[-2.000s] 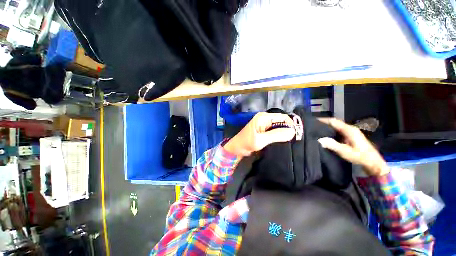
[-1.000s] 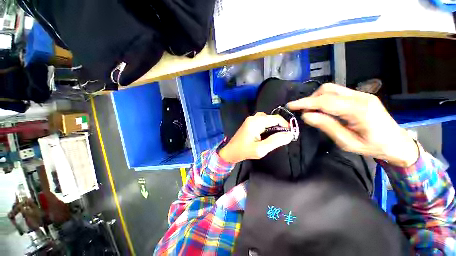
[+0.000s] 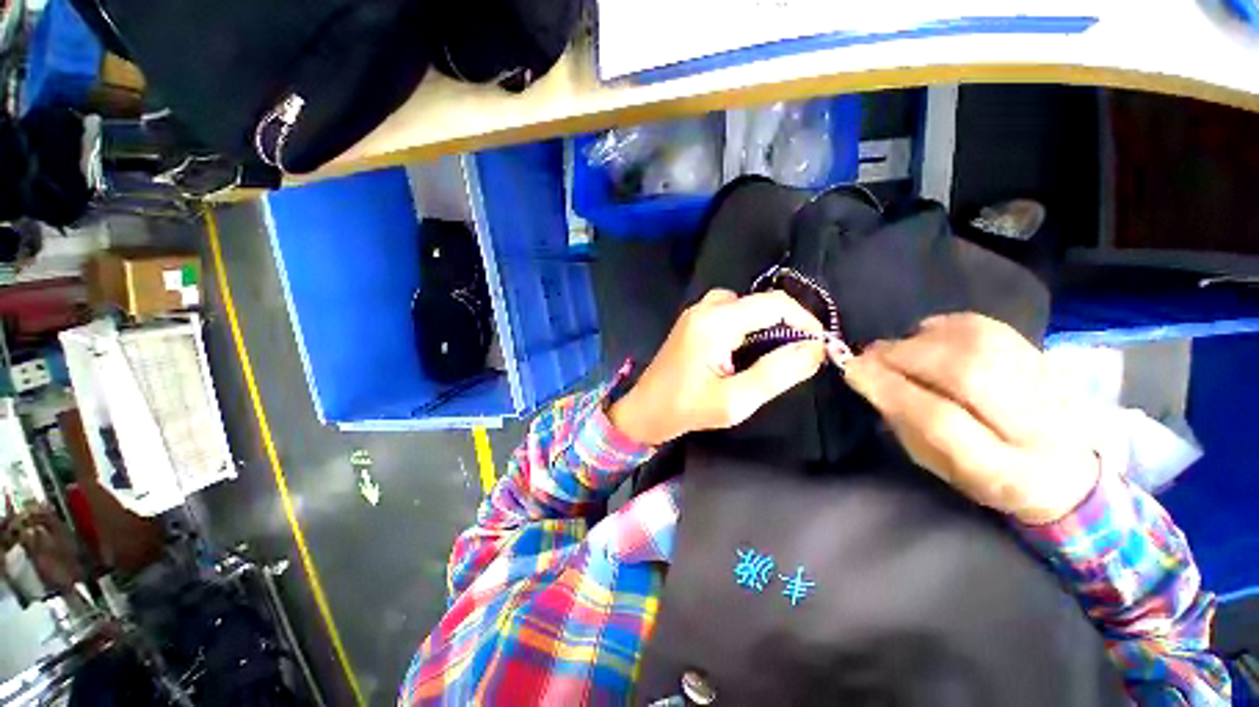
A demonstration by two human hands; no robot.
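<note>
A black fabric bag (image 3: 925,276) lies over the lap, above a dark apron (image 3: 884,580) with blue embroidery. A silvery zipper chain (image 3: 826,294) curves in a loop at the bag's opening. My left hand (image 3: 718,370) pinches the bag's edge and the zipper's left part between thumb and fingers. My right hand (image 3: 967,408) is just right of it, its thumb and forefinger closed on a small shiny zipper slider (image 3: 838,354) at the end of the loop. The fingertips of both hands nearly meet. The slider is partly hidden by the fingers.
A wood-edged bench (image 3: 773,104) crosses the top, with a black bag pile (image 3: 304,69) hanging over its left edge. A blue bin (image 3: 359,304) holding a black item stands below. A smaller blue bin (image 3: 642,211) holds clear plastic. A yellow line (image 3: 262,414) marks the floor at left.
My right hand has moved down and closed on the slider; my left hand keeps its pinch. The zipper loop now shows more open. The view has shifted, so the bench sits higher.
</note>
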